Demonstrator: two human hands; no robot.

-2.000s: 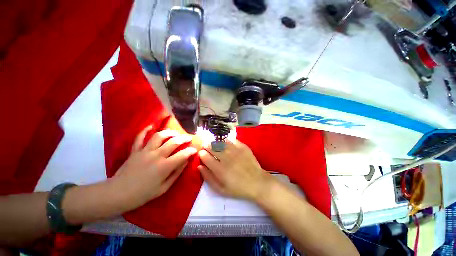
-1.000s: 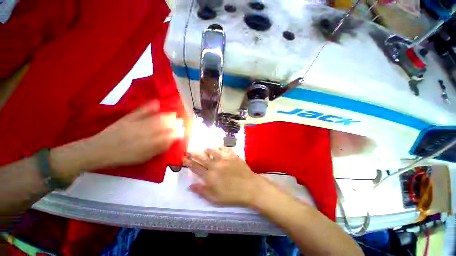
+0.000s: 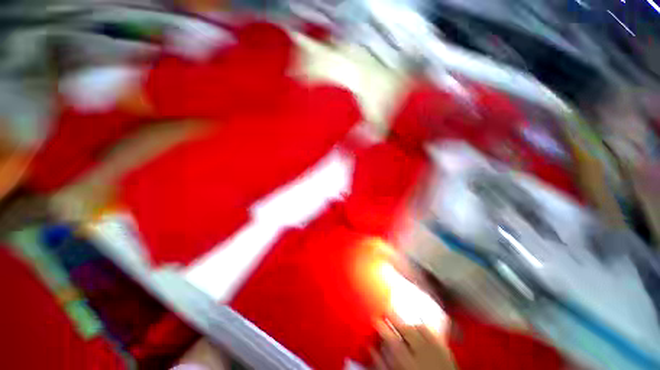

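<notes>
The whole view is strongly blurred. A red cut panel [image 3: 297, 289] lies on the white table, beside the bright needle lamp glow [image 3: 412, 296]. My right hand [image 3: 416, 347] is cut off by the bottom edge, with its fingertips at the cloth just below the glow; its grip cannot be made out. More red cloth [image 3: 499, 343] lies right of the hand under the machine arm. My left hand cannot be made out; a blurred skin-toned patch at the bottom edge may be part of it. Presser foot and needle are hidden by glare.
Large red pieces [image 3: 239, 166] are heaped at left and behind. The white sewing machine head [image 3: 535, 253] with a blue stripe fills the right. The table's front edge [image 3: 231, 329] runs diagonally at lower left, with dark and red items below it.
The view has swung left, so the machine now sits at lower right and more red heap shows. My left hand no longer shows clearly on the cloth. My right hand stays near the lamp glow.
</notes>
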